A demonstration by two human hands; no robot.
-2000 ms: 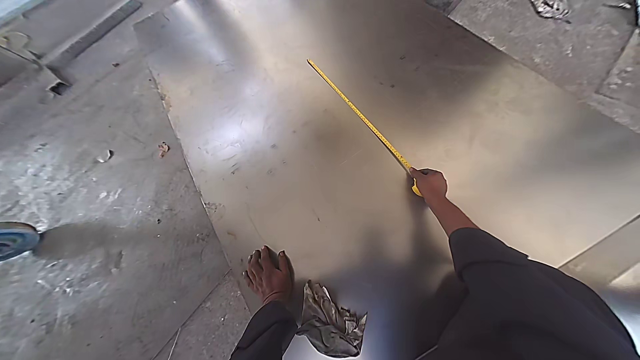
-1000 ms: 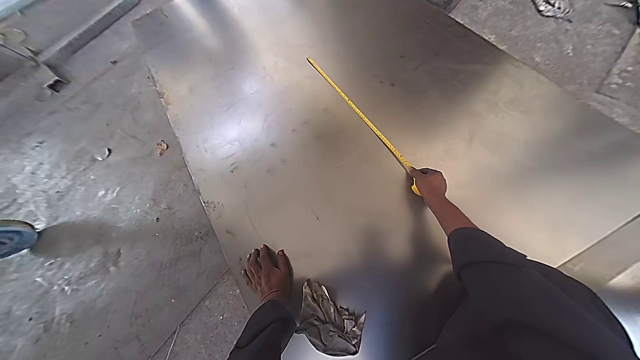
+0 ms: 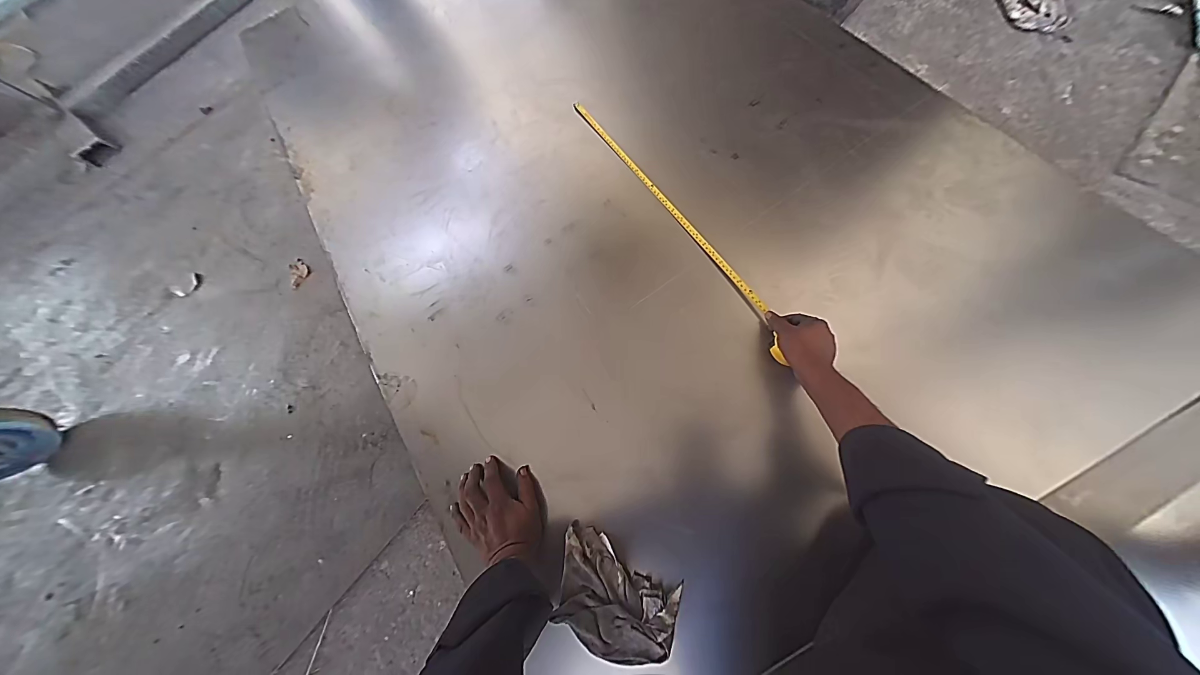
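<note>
My right hand [image 3: 804,343] is closed around the yellow case of a tape measure, partly hidden by the fingers. Its yellow blade [image 3: 677,216] runs out from the hand toward the upper left, over a large shiny metal sheet [image 3: 581,375]. Flat on the same sheet, near its left edge, rests my left hand [image 3: 499,508], fingers apart and holding nothing. A crumpled dark grey cloth [image 3: 619,600] lies just right of that hand.
Rough grey floor [image 3: 206,506] borders the sheet on the left, with small scraps on it. A round blue object [image 3: 26,442] is cut off at the left edge. Metal profiles [image 3: 155,61] lie at the upper left, and a pale crumpled bundle [image 3: 1033,13] at the upper right.
</note>
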